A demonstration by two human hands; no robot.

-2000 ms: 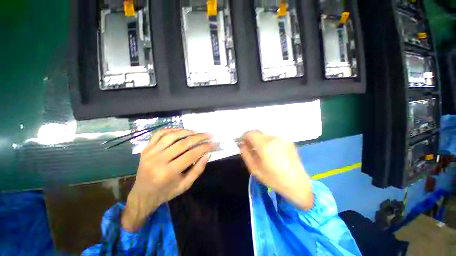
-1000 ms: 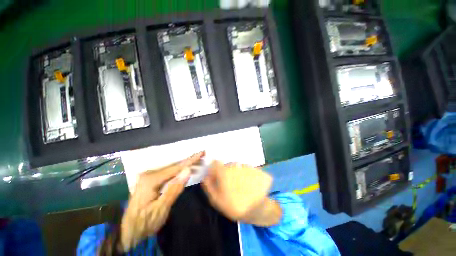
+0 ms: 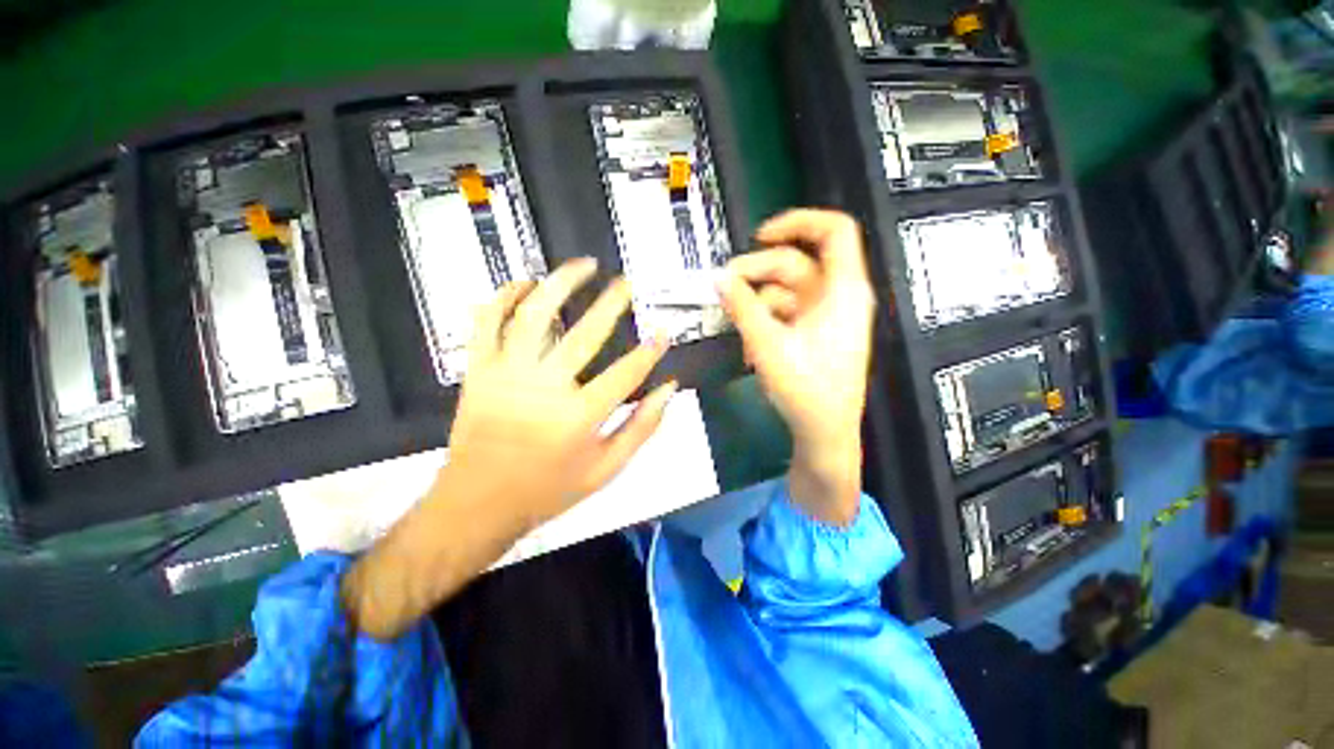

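A black foam tray [image 3: 366, 315] holds several phone mid-frame assemblies, each with an orange tab. My right hand [image 3: 812, 322] pinches a small pale strip [image 3: 688, 290] over the lower part of the rightmost phone mid-frame assembly [image 3: 654, 220]. My left hand [image 3: 541, 395] is spread, palm down, over the tray's front edge, its fingers beside that assembly; nothing shows in it. A white sheet [image 3: 680, 468] lies in front of the tray, partly under my left hand and forearm. Tweezers [image 3: 190, 534] lie on the green mat at left.
A second black foam tray [image 3: 863, 220] with several units stands at right. A white object [image 3: 641, 21] lies behind the first tray. A clear strip [image 3: 227, 566] lies near the tweezers. Another person's blue sleeve [image 3: 1236, 384] shows at far right, near further black trays.
My hands have moved from the white sheet up to the rightmost assembly. My left hand has opened and spread; my right hand has carried the pale strip there. The view has shifted right.
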